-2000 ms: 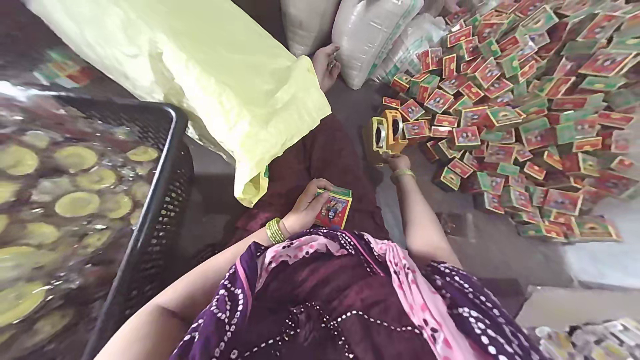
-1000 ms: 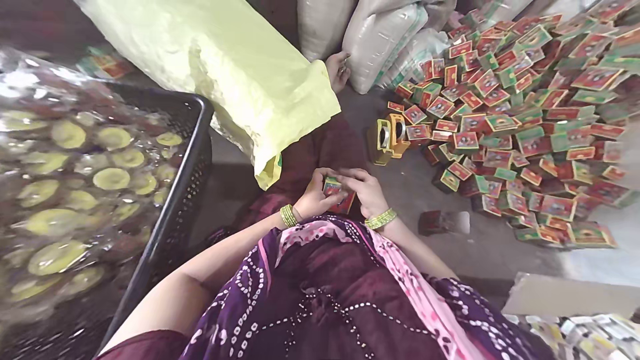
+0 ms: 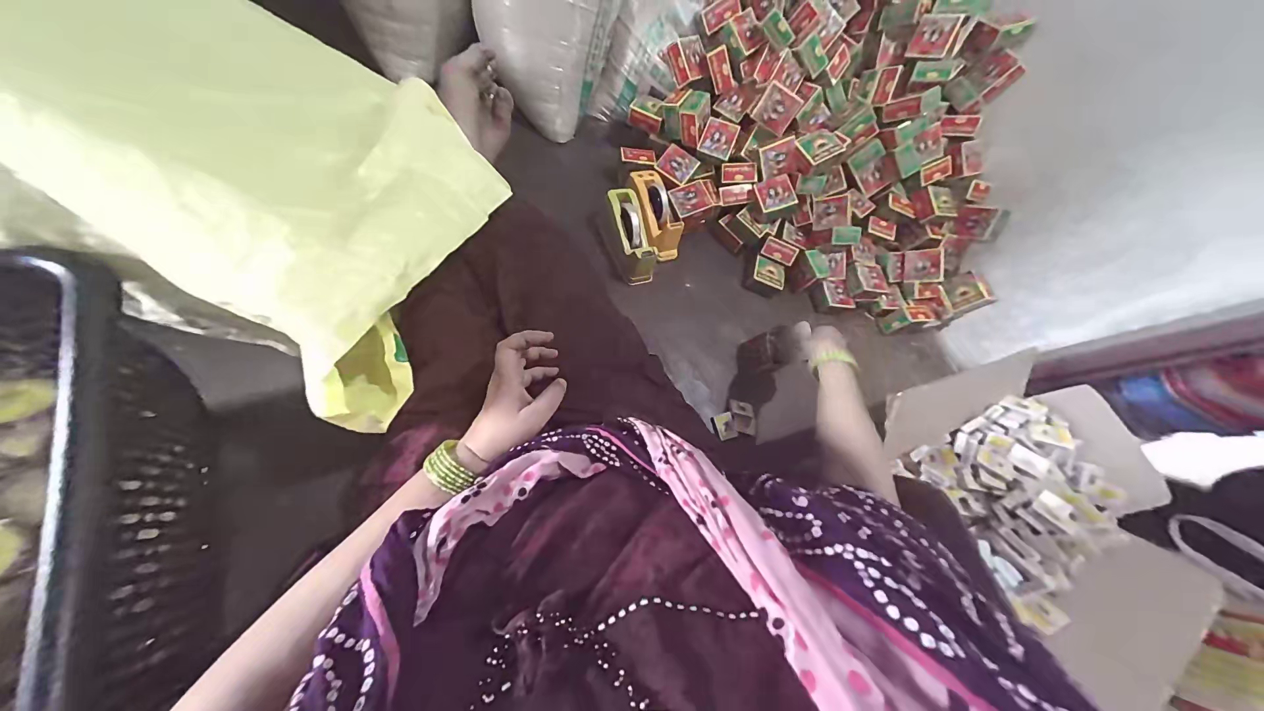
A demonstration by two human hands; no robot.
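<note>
My left hand (image 3: pixel 518 390) is over my lap, fingers apart and slightly curled, with nothing in it. My right hand (image 3: pixel 822 346) reaches down to the floor on the right, beside a small dark red box (image 3: pixel 758 352); whether its fingers hold this box is not clear. Small pale boxes (image 3: pixel 733 420) lie on the floor below it. Farther up is a large heap of small red and green cardboard boxes (image 3: pixel 775 193). At the heap's left edge stand a yellow tape dispenser (image 3: pixel 632 237) and an orange tape dispenser (image 3: pixel 660 212), side by side.
A large pale yellow plastic sack (image 3: pixel 296 168) covers the upper left. A black plastic crate (image 3: pixel 148 474) stands at the left edge. White filled sacks (image 3: pixel 543 59) are at the top, by a bare foot (image 3: pixel 476 99). An opened cardboard carton (image 3: pixel 1136 592) holds small white and yellow boxes.
My hands were together on a small box over my lap and have parted. My right hand has moved right, down to the floor; my left hand has let go. The view has shifted.
</note>
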